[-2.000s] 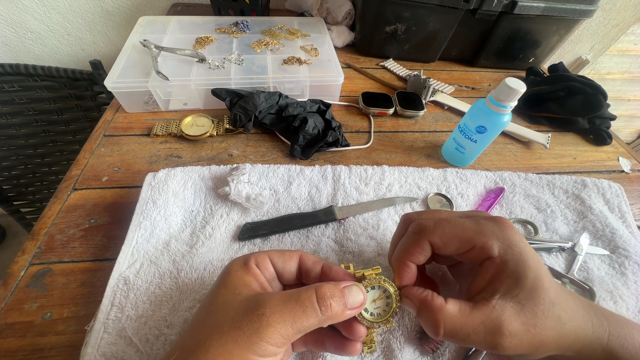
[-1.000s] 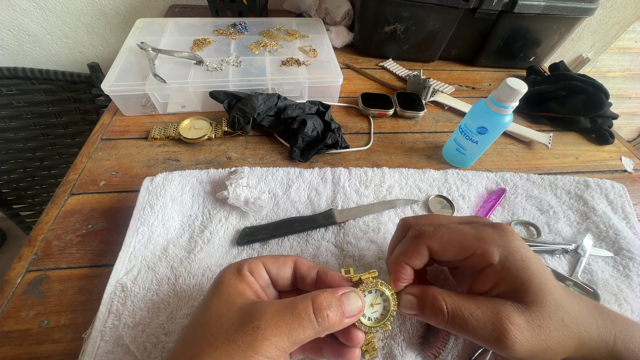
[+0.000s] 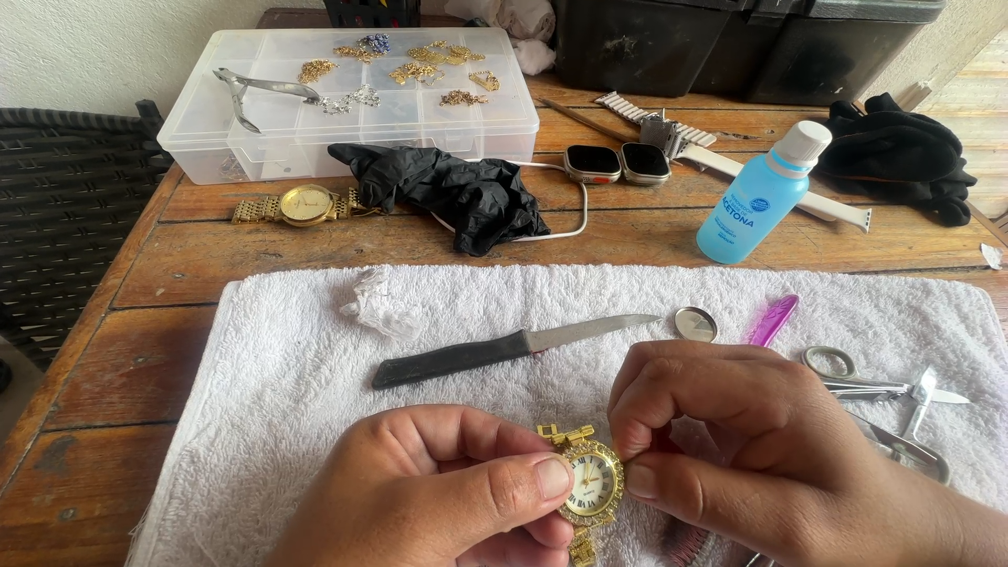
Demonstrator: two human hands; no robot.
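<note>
My left hand grips a gold-toned wristwatch by the left side of its case, thumb on the edge of the dial. The dial is pale with Roman numerals, and the bezel looks studded with stones. At the right edge of the case, my right hand pinches with thumb and forefinger; whether a small part sits between those fingertips cannot be seen. Behind the hands, a black-handled knife lies on the white towel, with a round metal watch back near its tip.
Scissors and a purple plastic piece lie right. Crumpled clear plastic rests left. Beyond stand an acetone bottle, a black glove, another gold watch, two smartwatches and a plastic organizer box bearing nippers and chains.
The watch has tilted slightly in my left hand since the first frame. My right fingertips stay at its right edge.
</note>
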